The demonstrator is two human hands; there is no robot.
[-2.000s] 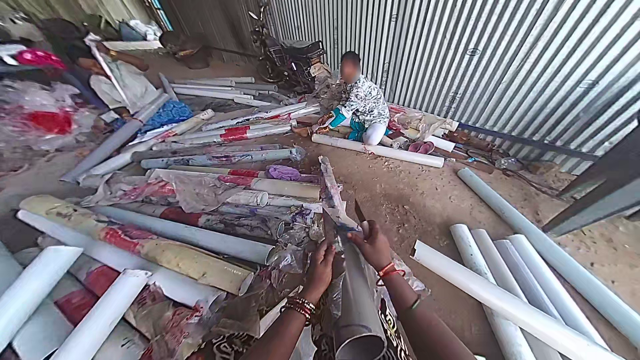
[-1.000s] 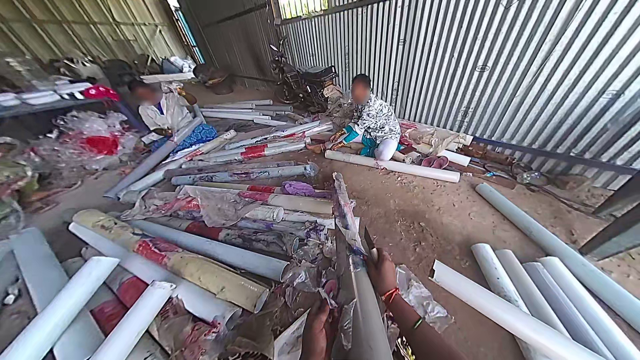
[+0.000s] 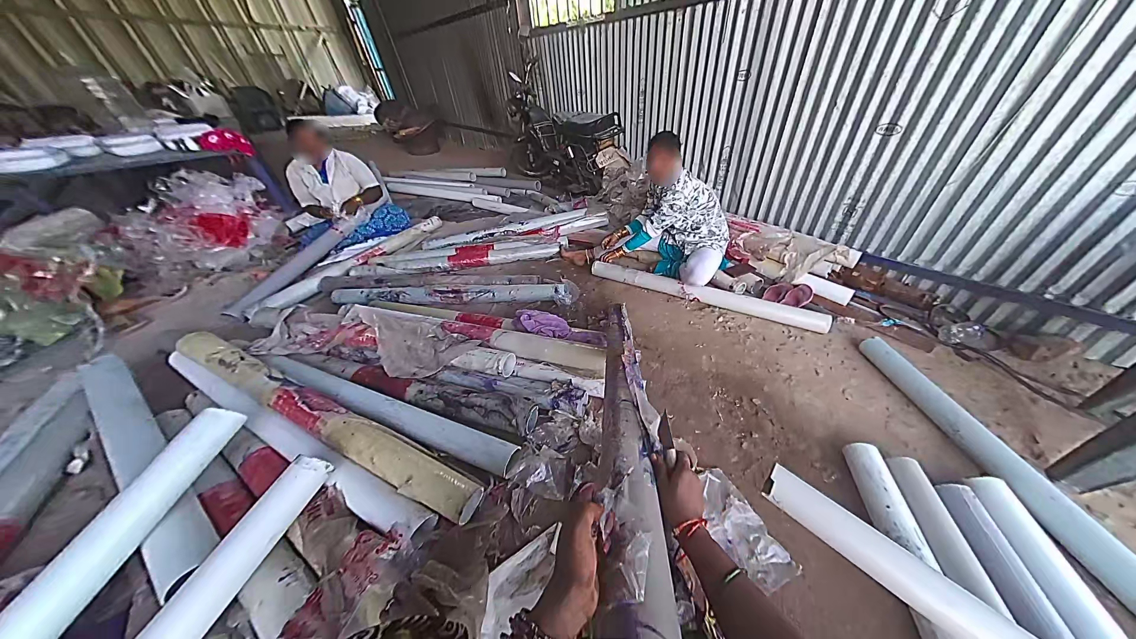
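A long grey tube (image 3: 641, 515) with torn plastic film (image 3: 632, 364) along its upper part points away from me, its near end low in the view. My left hand (image 3: 577, 541) is at its left side, fingers against the tube and film. On the right side, my right hand (image 3: 679, 488) holds a knife (image 3: 666, 433), whose blade points up and away beside the tube. Crumpled clear plastic (image 3: 741, 532) lies just right of my right wrist. My left fingertips are partly hidden, so their exact grip is unclear.
Wrapped and bare tubes (image 3: 399, 417) cover the ground at left; white tubes (image 3: 887, 550) lie at right. One person (image 3: 683, 213) sits ahead beside a tube, another person (image 3: 333, 186) at back left near a plastic heap (image 3: 213, 213). A motorcycle (image 3: 568, 133) stands by the corrugated metal wall (image 3: 852, 133).
The view has swung left and up, bringing the second person fully into sight. My left hand has moved lower along the tube than two seconds ago.
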